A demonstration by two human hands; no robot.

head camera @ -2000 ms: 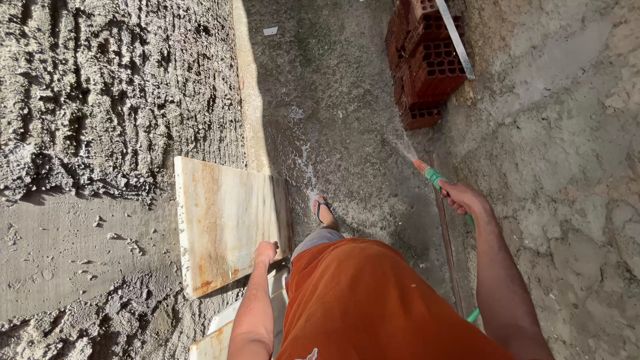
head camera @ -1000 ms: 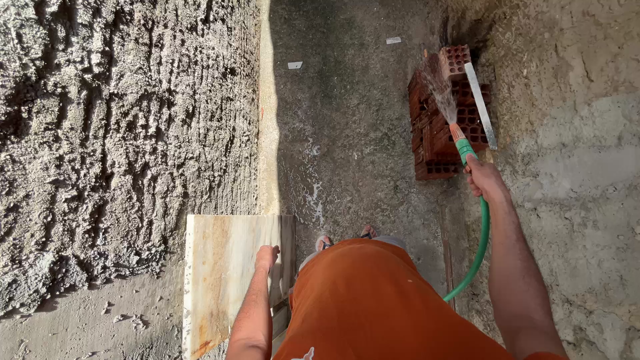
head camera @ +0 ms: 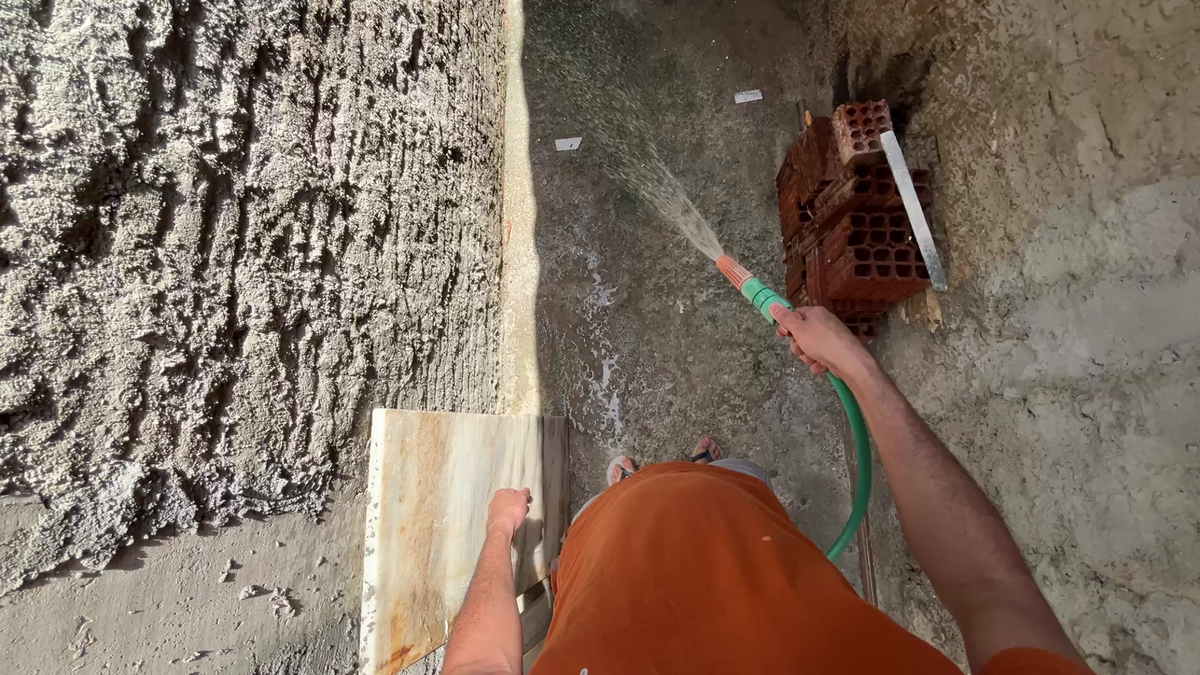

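My right hand [head camera: 818, 337] is closed around the green and orange spray nozzle [head camera: 747, 289] of a garden hose. A fan of water leaves its tip toward the upper left, over the concrete floor [head camera: 694, 366]. The green hose [head camera: 858, 469] curves down below the hand beside my forearm. My left hand [head camera: 509, 509] is in front of a stained marble slab [head camera: 450, 478] at the lower left; its fingers look curled, with nothing seen in them. Whether it touches the slab is unclear.
Red hollow bricks [head camera: 867, 253] are stacked at the right, with a metal strip [head camera: 914, 211] leaning on them. Rough mortar [head camera: 244, 234] covers the left wall. Two small white pieces [head camera: 568, 144] lie on the floor ahead. A plastered wall [head camera: 1078, 328] stands at the right.
The spray, which fell on the bricks one second ago, now points up and left over the floor. My right hand has swung the nozzle leftward.
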